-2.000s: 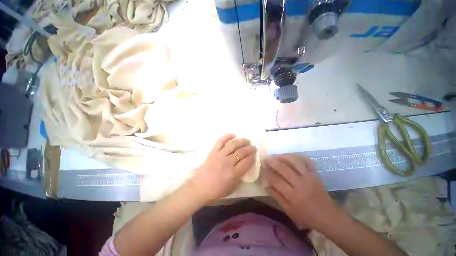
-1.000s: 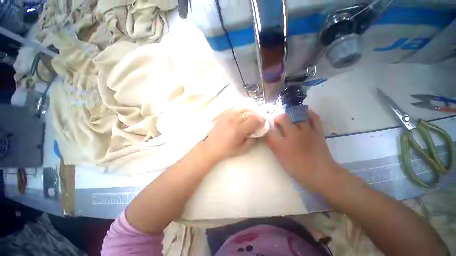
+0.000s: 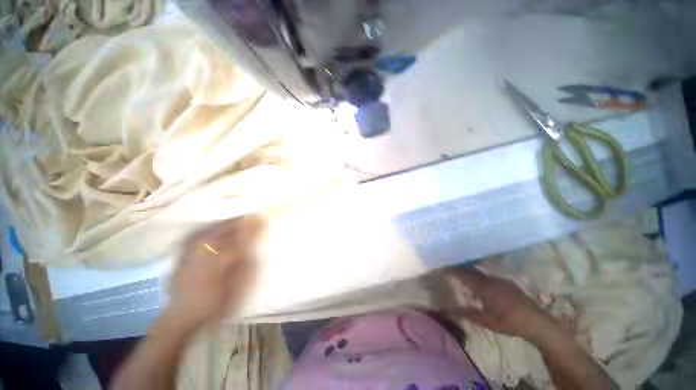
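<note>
A cream garment piece (image 3: 137,152) lies rumpled left of the needle area. Its flat fabric panel (image 3: 328,251) runs down over the table's front edge. The presser foot and needle area (image 3: 328,103) is washed out by the lamp; the cloth reaches up to it. My left hand (image 3: 214,263), with a ring, is blurred on the cloth at the left; whether it grips cannot be told. My right hand (image 3: 484,297) is at the table's front edge by the panel's lower right side, its fingers partly hidden and blurred.
Olive-handled scissors (image 3: 584,167) and orange and blue thread snips (image 3: 603,97) lie right of the machine. A ruler tape (image 3: 488,221) runs along the front edge. More cream cloth (image 3: 610,289) hangs at the lower right. Brown tape (image 3: 42,297) is at the left.
Both hands have moved away from the needle, the left toward the lower left, the right down to the table edge. The view has shifted, and the hands are farther apart.
</note>
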